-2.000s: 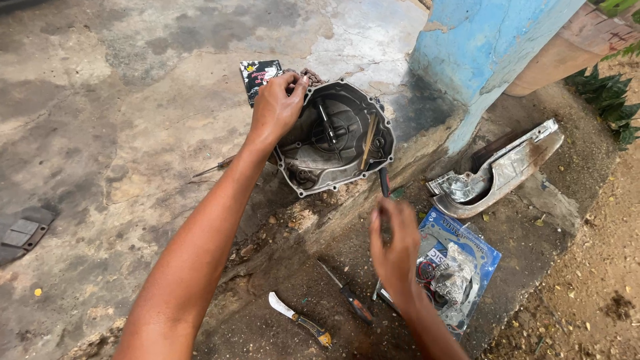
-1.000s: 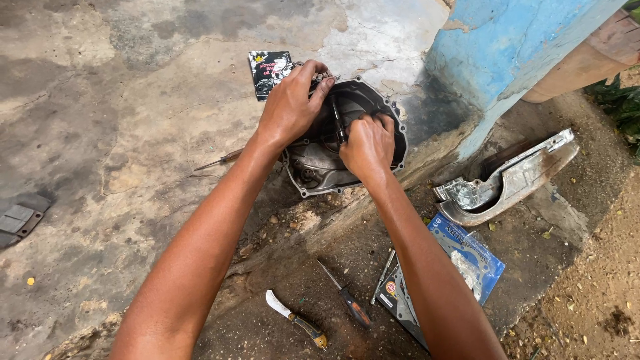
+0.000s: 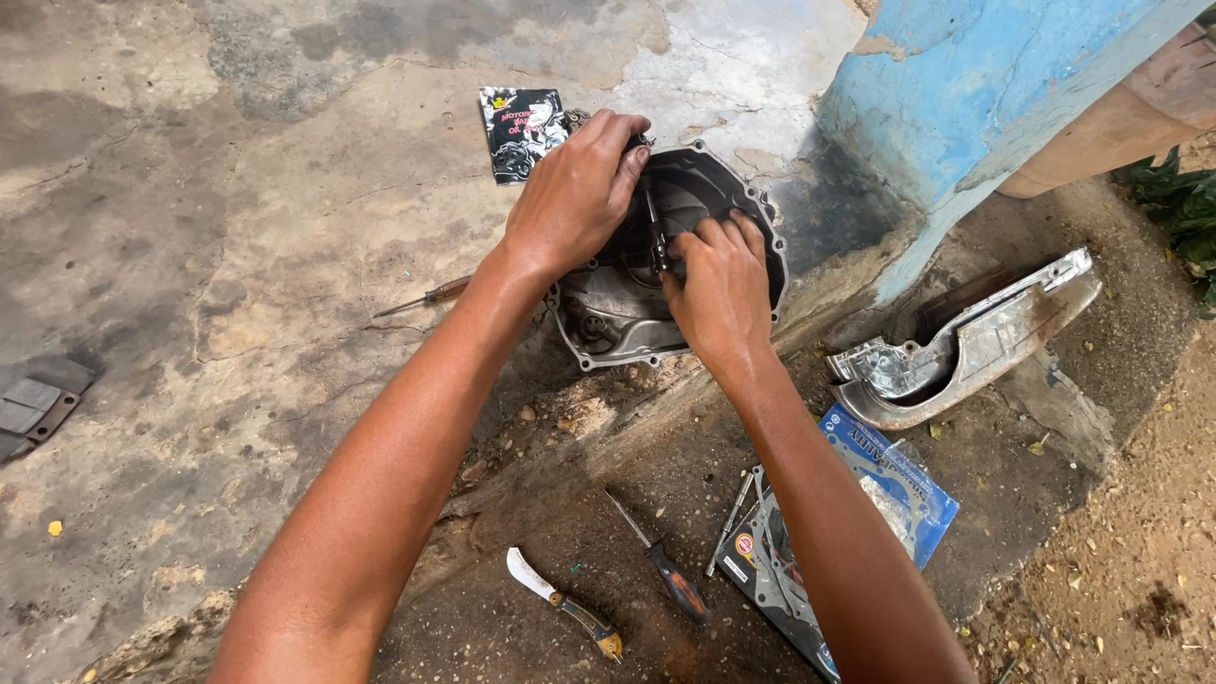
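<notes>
A metal engine side cover point(image 3: 617, 328) lies with its hollow side up on the concrete ledge. My left hand point(image 3: 581, 185) is at its upper left rim, thumb and fingers closed around something small and dark, mostly hidden. Inside the hollow, my right hand point(image 3: 722, 285) has its thumb and forefinger at a dark metal shaft point(image 3: 656, 237) that slants across the cover. What the other fingers touch cannot be made out. A black printed packet point(image 3: 518, 123) rests just beyond my left hand, and a screwdriver point(image 3: 432, 295) lies left of the cover, partly behind my left forearm.
Nearer me on the lower ground are a curved-blade folding knife point(image 3: 568, 608), another screwdriver point(image 3: 676, 581), a thin metal rod point(image 3: 730, 522) and gaskets in blue-and-black packaging point(image 3: 936, 503). A silver metal cover point(image 3: 988, 342) lies at right, below a blue pillar point(image 3: 940, 104). A dark part point(image 3: 33, 404) lies far left.
Two seconds ago my right hand was outside the cover, at its lower right, with a dark tool; it has since moved into the hollow. My left hand has stayed at the upper left rim.
</notes>
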